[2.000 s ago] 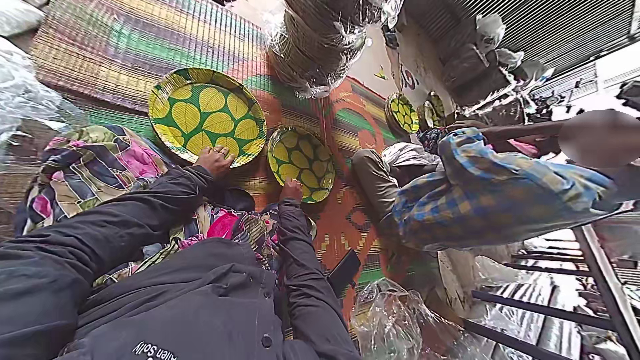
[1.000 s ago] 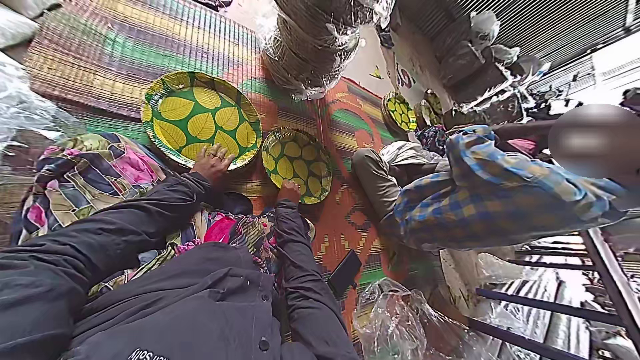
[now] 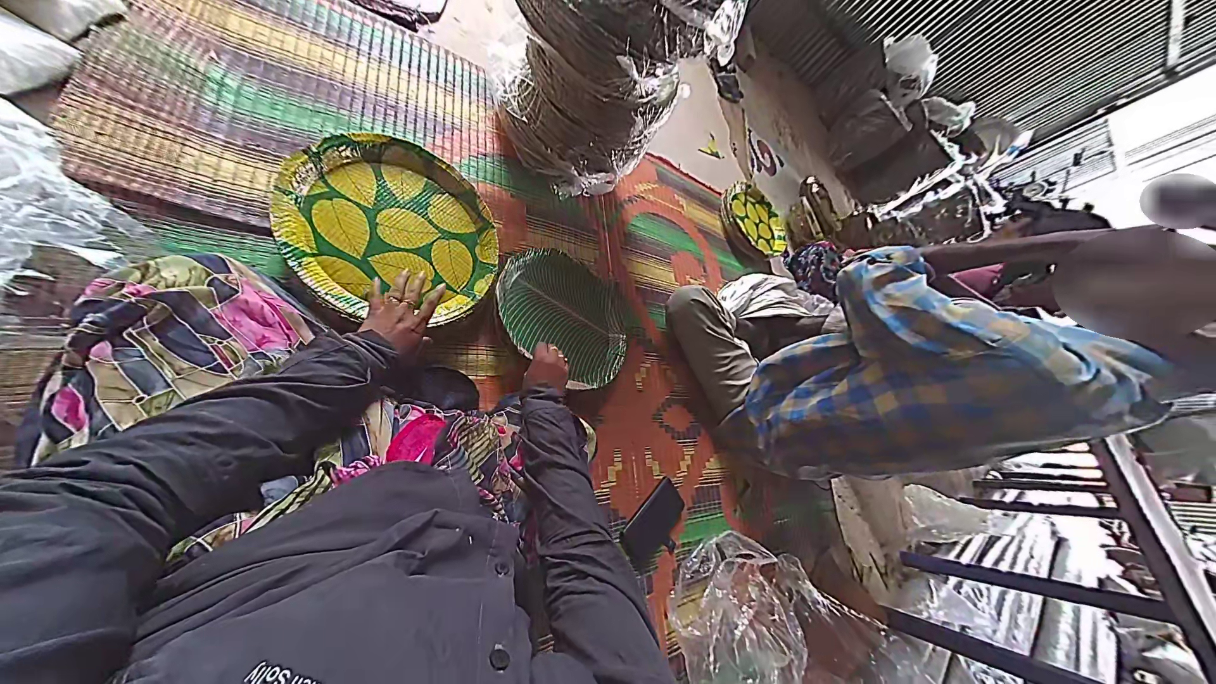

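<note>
In the head view, a large round stack of disposable plates [image 3: 385, 228] with yellow leaves on green lies on a woven mat. My left hand [image 3: 402, 312] rests on its near rim with fingers spread. Right of it, a smaller round plate [image 3: 565, 313], dark green with a banana-leaf pattern, lies beside the stack. My right hand [image 3: 547, 367] is at its near edge, with thumb and fingers together at the rim; the fingertips' hold is partly hidden.
Ahead stands a plastic-wrapped bundle of plates [image 3: 589, 104]. A person in a checked shirt [image 3: 912, 380] sits at the right, with leaf-patterned plates [image 3: 753, 220] beyond. A black phone [image 3: 652, 518] and clear plastic bag [image 3: 741, 608] lie at lower right.
The smaller round at my right hand showed yellow leaves on green before; now a dark green banana-leaf surface shows there. My left hand stays on the large stack.
</note>
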